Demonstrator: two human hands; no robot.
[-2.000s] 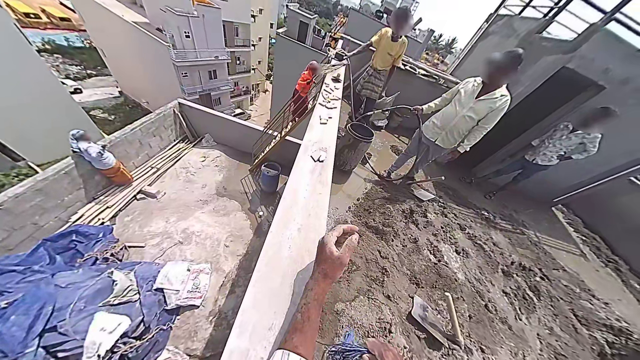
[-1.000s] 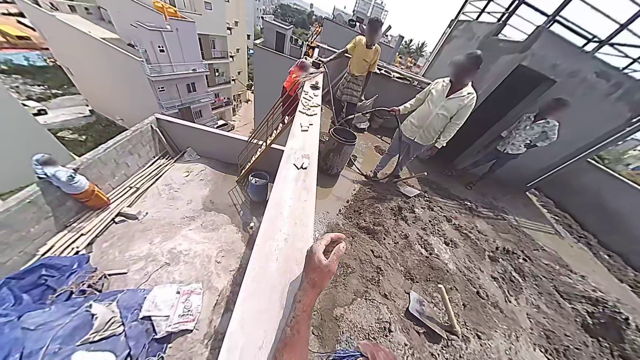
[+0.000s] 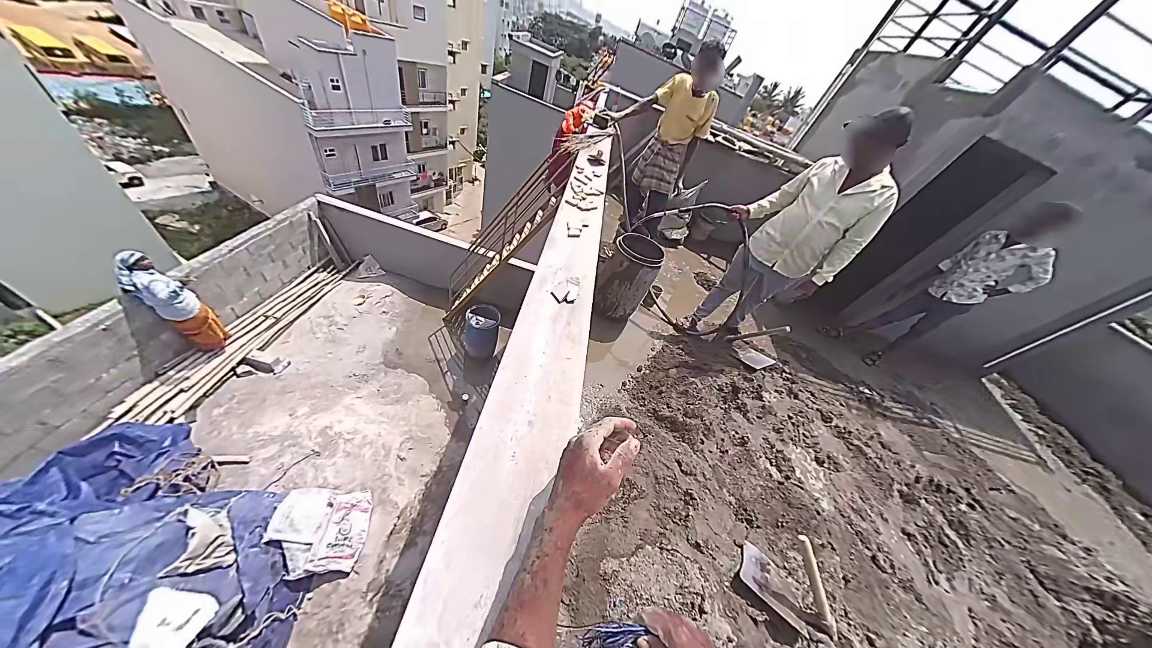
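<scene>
My left hand point(image 3: 598, 463) is beside the right edge of a long pale wall top point(image 3: 504, 459), its fingers curled toward the thumb. Whether it pinches something thin is unclear. At the bottom edge, what looks like my right hand point(image 3: 675, 628) is cut off by the frame, touching a bundle of blue strands point(image 3: 616, 635); its grip is hidden. Small dark pieces point(image 3: 583, 193) lie along the far wall top, with a nearer piece point(image 3: 565, 290) apart from them. A flat metal-bladed tool point(image 3: 769, 580) with a wooden handle point(image 3: 817, 585) lies on the rough mortar-like ground.
A dark drum point(image 3: 630, 274) stands right of the wall. One person point(image 3: 819, 220) holds a hose; others stand beyond and at right. Left and lower are a blue barrel point(image 3: 481, 331), poles point(image 3: 225, 346), a blue tarp point(image 3: 99, 540) and a person point(image 3: 171, 301) by the block wall.
My left hand keeps its curled shape beside the wall. The person in yellow still reaches toward the far wall top. The view has shifted slightly.
</scene>
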